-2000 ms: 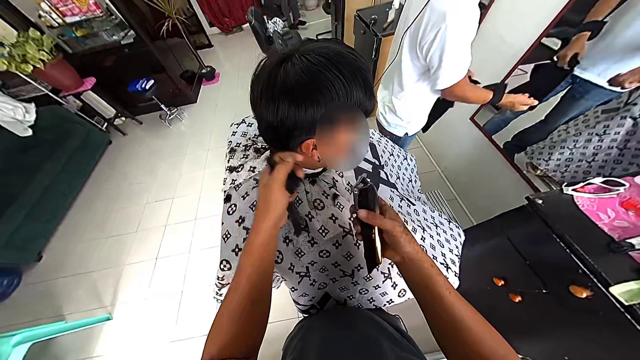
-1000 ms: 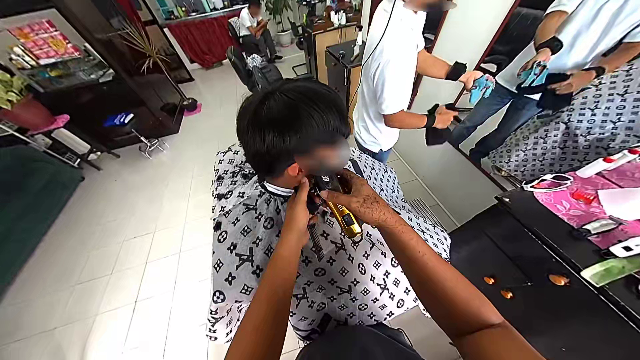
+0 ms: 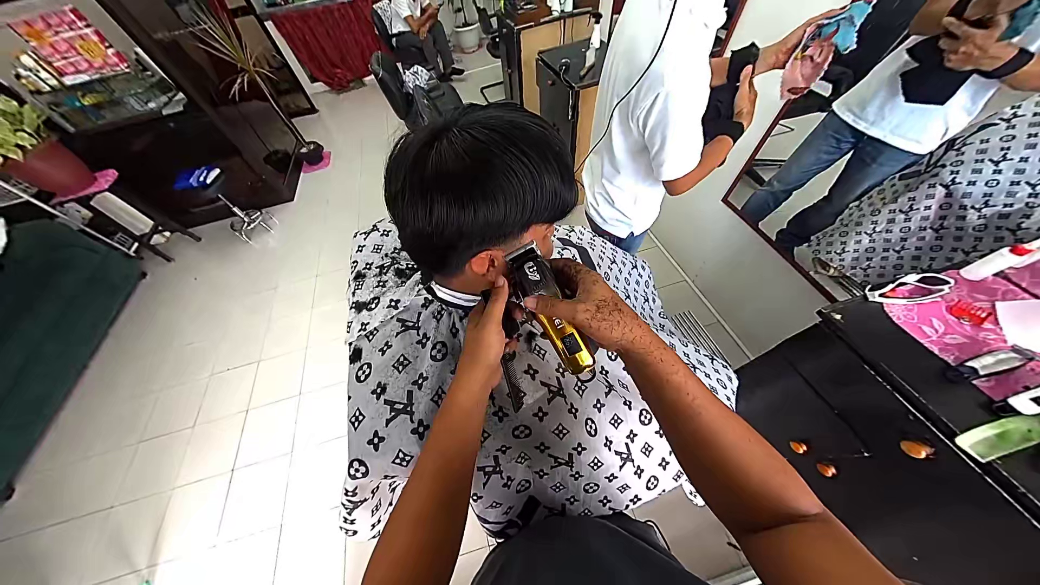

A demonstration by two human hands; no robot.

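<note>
A seated person with straight dark hair (image 3: 479, 179) wears a white barber's cape (image 3: 569, 439) with a black pattern, strewn with hair clippings. My right hand (image 3: 593, 305) grips a gold and black hair clipper (image 3: 561, 325), its blade end close to the side of the person's face, just ahead of the ear. Below the ear, my left hand (image 3: 490, 341) holds a dark comb (image 3: 513, 382) that hangs downward, its fingers next to the clipper. Cut hair sticks to my right hand and forearm.
At the right is a black cabinet (image 3: 853, 406) bearing white glasses (image 3: 910, 288) and a green comb (image 3: 999, 437). A co-worker in a white shirt (image 3: 642, 106) stands beside the mirror (image 3: 861, 162), holding a cloth. Behind are a stool (image 3: 244, 219) and a barber's chair (image 3: 414, 89).
From two seconds ago, my right hand has brought the clipper up to the person's face. My left hand has stayed near the neck with the comb. The co-worker has raised a cloth.
</note>
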